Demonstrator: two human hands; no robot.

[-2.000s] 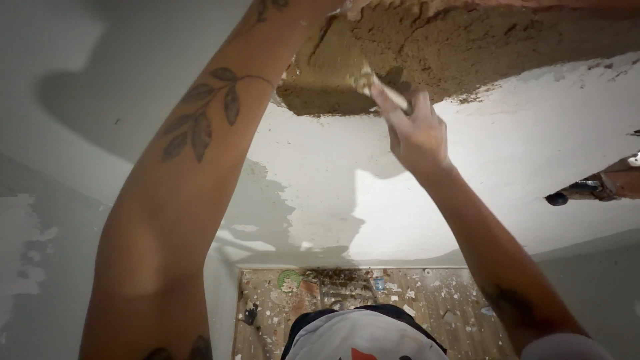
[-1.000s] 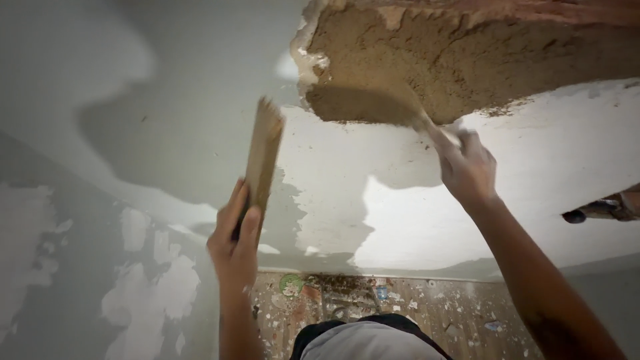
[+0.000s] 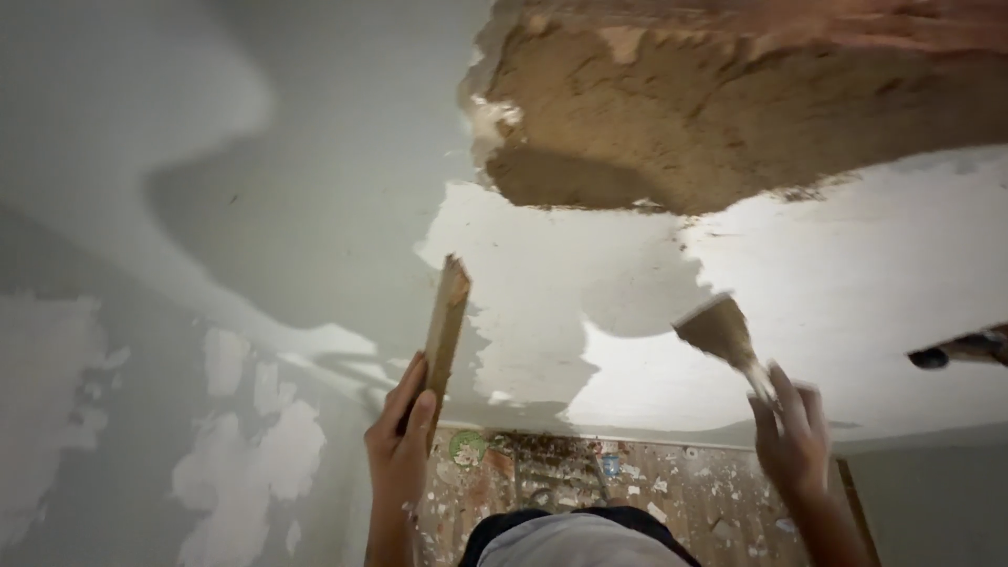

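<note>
My left hand (image 3: pixel 405 429) grips a narrow wooden board (image 3: pixel 449 331), held nearly upright in front of the pale wall. In my right hand (image 3: pixel 795 433) is a putty knife (image 3: pixel 720 331), its wide blade pointing up and left, apart from the wall patch as far as I can tell. Above both hands, a rough brown patch of plaster or mortar (image 3: pixel 669 126) spreads across the wall, with a ragged lower edge against the white surface (image 3: pixel 843 260). Some pale filler clings to the patch's left edge.
A dark, pipe-like object (image 3: pixel 957 346) juts in at the right. Far below, the wooden floor (image 3: pixel 709 504) is strewn with debris, with a green round container (image 3: pixel 468 449) and a blue can (image 3: pixel 610 465) on it. White filler patches (image 3: pixel 244 472) mark the left wall.
My right hand has drawn the putty knife down and away from the brown patch. My left hand, raised near the patch two seconds ago, is now lower with the board in view.
</note>
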